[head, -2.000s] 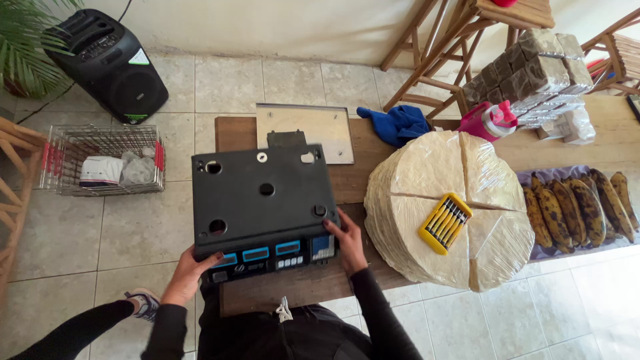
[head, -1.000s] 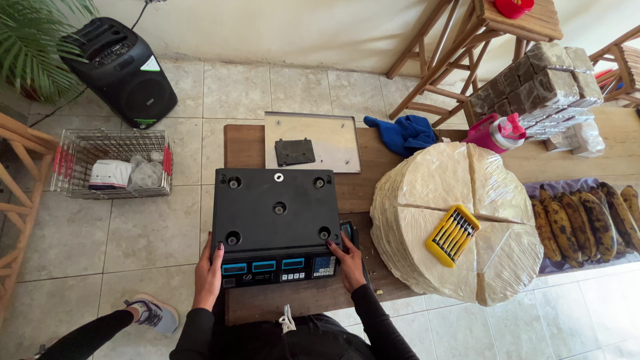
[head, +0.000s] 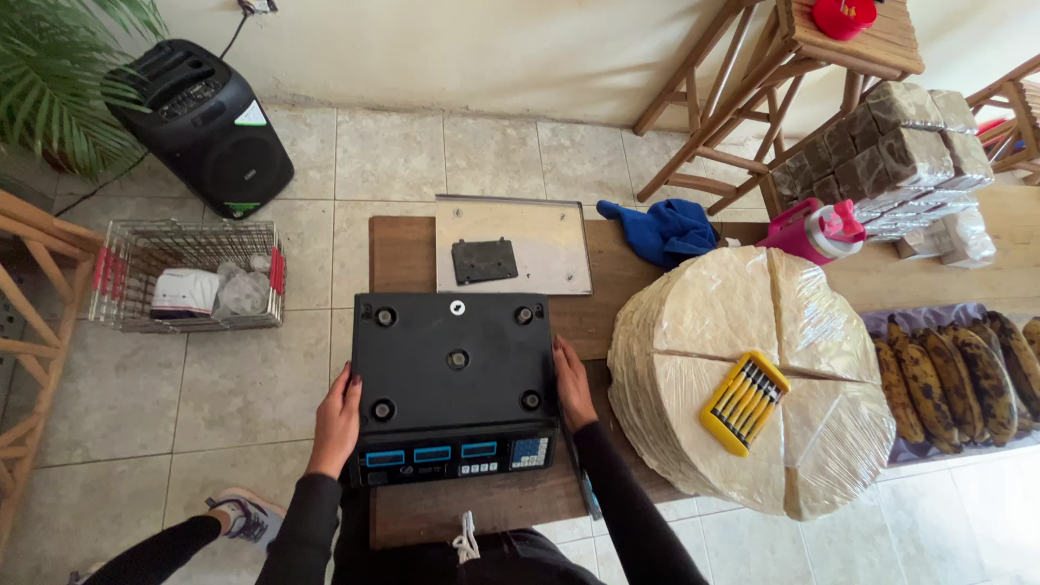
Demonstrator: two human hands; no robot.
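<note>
A black digital weighing scale point(head: 422, 357) lies on the wooden bench, its top cover showing round holes with posts in them and its display panel facing me. My left hand point(head: 335, 424) holds its left side, and my right hand point(head: 575, 388) is against its right side. Just beyond the scale, a metal weighing plate point(head: 552, 252) carries a small black plastic cover point(head: 485, 261). To the right, a yellow case of precision screwdrivers point(head: 745, 403) rests on a tall wrapped stack of round flat breads point(head: 715, 301).
A blue cloth point(head: 668, 231) and pink tumbler point(head: 812, 233) lie behind the stack. Plantains point(head: 942, 382) and wrapped brown blocks point(head: 886, 146) are at right. A wire basket point(head: 195, 321) and black speaker point(head: 219, 138) stand at left. A wooden stool point(head: 731, 106) is behind.
The scale, raised and tilted in my hands two seconds ago, now lies flatter on the bench. Its posts now show in the cover's holes. The small black cover, partly hidden before, is in full view.
</note>
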